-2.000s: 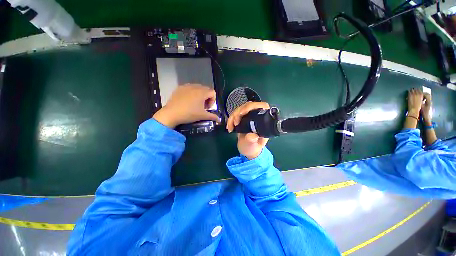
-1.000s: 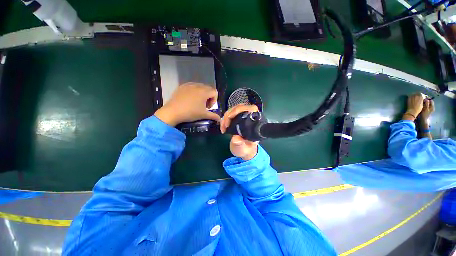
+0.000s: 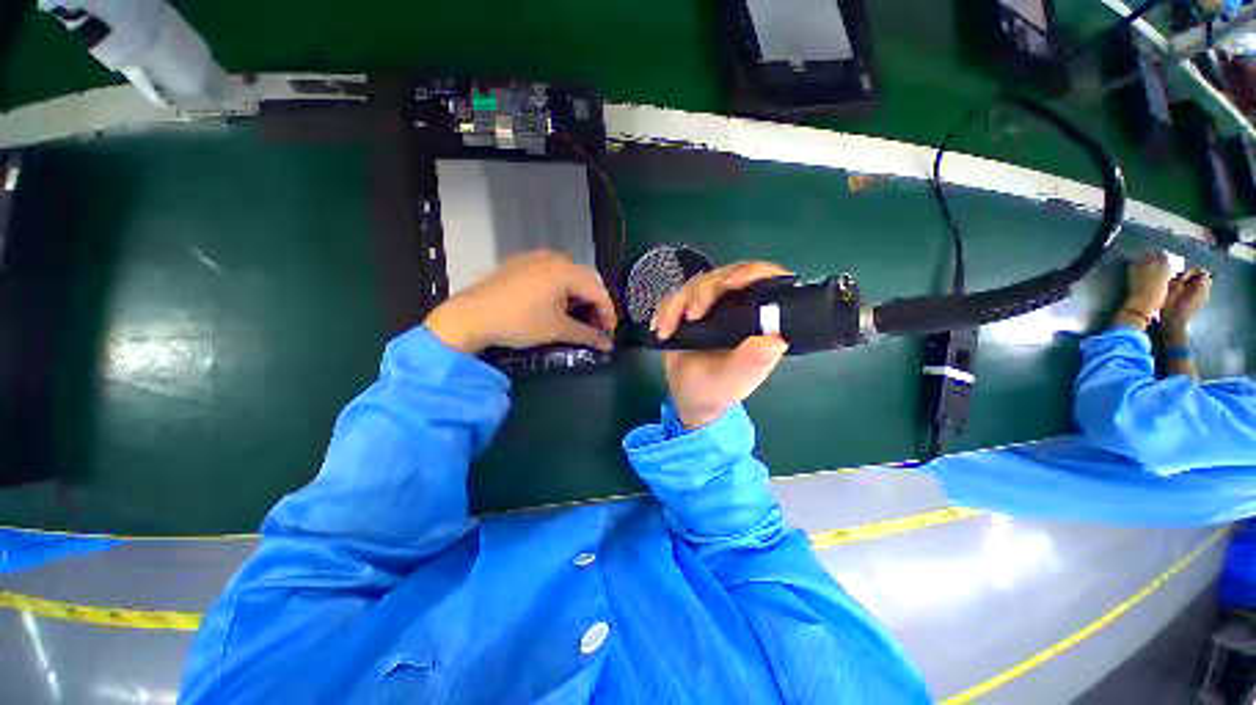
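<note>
An open black tablet unit (image 3: 428, 227) lies on the green bench, its pale battery panel (image 3: 503, 214) in the middle and a circuit board (image 3: 507, 116) at its far end. My left hand (image 3: 530, 303) rests over the unit's near part, thumb and forefinger close together at its near right corner; whether they pinch a screw cannot be told. My right hand (image 3: 719, 338) holds the black electric screwdriver (image 3: 806, 314), which lies nearly level with its nose pointing left at my left fingertips. The screwdriver's tip is hidden or too small to see.
A round mesh-patterned dish (image 3: 661, 280) lies right of the unit, partly behind my right hand. A black inline box (image 3: 950, 390) and looping cable (image 3: 1102, 227) are further right. Beyond a pale rail (image 3: 771, 141), more units (image 3: 803, 48) lie on green. Another person's hands (image 3: 1164, 292) are at far right.
My right hand has opened its grip somewhat and the screwdriver body has swung to a flatter pose, its rear further right. The cable loop has moved right. My left hand stays nearly in place.
</note>
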